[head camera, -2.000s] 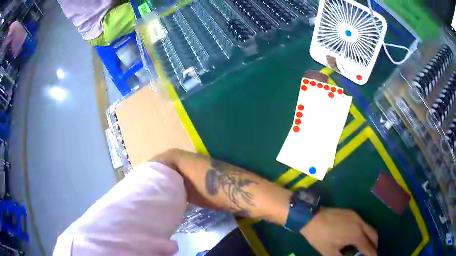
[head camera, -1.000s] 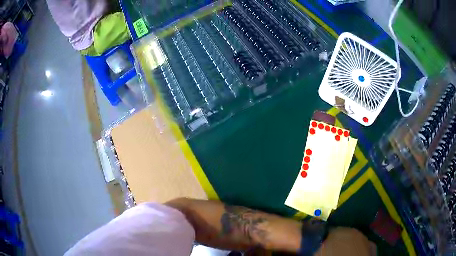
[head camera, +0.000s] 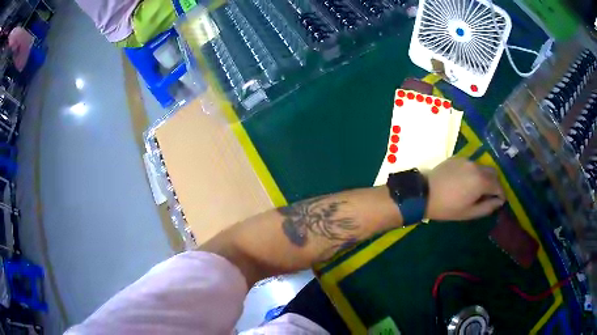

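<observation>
My left hand [head camera: 466,190], with a dark watch on the wrist, reaches in from the lower left over the green mat. Its fingers are curled and their tips lie near the upper end of the dark red-brown pad [head camera: 515,239]; whether they hold anything cannot be told. My right hand is out of the picture. The shiny round metal fixture [head camera: 470,323] is cut off by the bottom edge. A red wire [head camera: 452,275] curves beside it. The dot sticker sheet [head camera: 422,134] lies beyond my wrist, its lower end hidden by my arm.
Clear trays of parts [head camera: 281,46] stand at the back left, with more trays [head camera: 573,118] at the right. A white fan [head camera: 460,39] stands behind the sheet. Cardboard [head camera: 203,170] lies beside the bench edge. A person's clothing [head camera: 154,29] shows near a blue stool [head camera: 154,65].
My left hand has moved up the picture, beside the red-brown pad. The view has shifted, and the metal fixture and red wire now show at the bottom. My arm now covers the sheet's lower end.
</observation>
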